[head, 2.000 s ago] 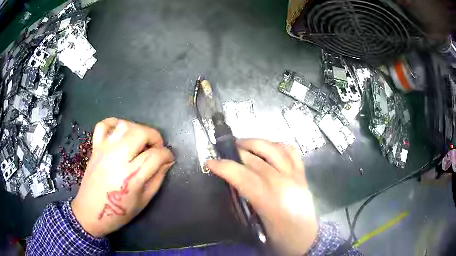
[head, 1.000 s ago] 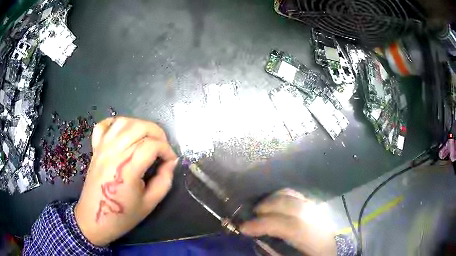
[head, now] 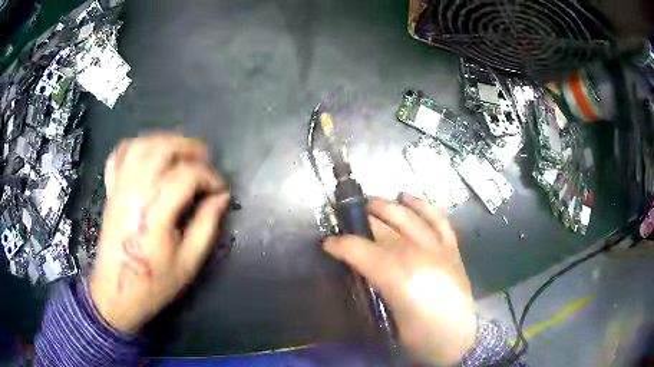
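Observation:
My right hand is closed around the black handle of the soldering iron. The iron's pale yellowish tip points up and away, with a thin curved tube beside it. A glare-washed circuit board lies under and beside the iron. My left hand is blurred, left of the iron, fingers curled with thumb and index close together; whether it holds anything is unclear. A tiny dark bit shows by its fingertips. A heap of tiny dark-red bits is mostly hidden behind the left hand.
A large pile of boards runs along the left. More boards lie at right, below the black fan grille. A white reel with an orange band stands beside the fan. A black cord loops at the lower right.
Since one second ago, the iron has moved from near my left fingertips up over the board, pointing away. My left hand has shifted slightly left and up. The view has shifted a little.

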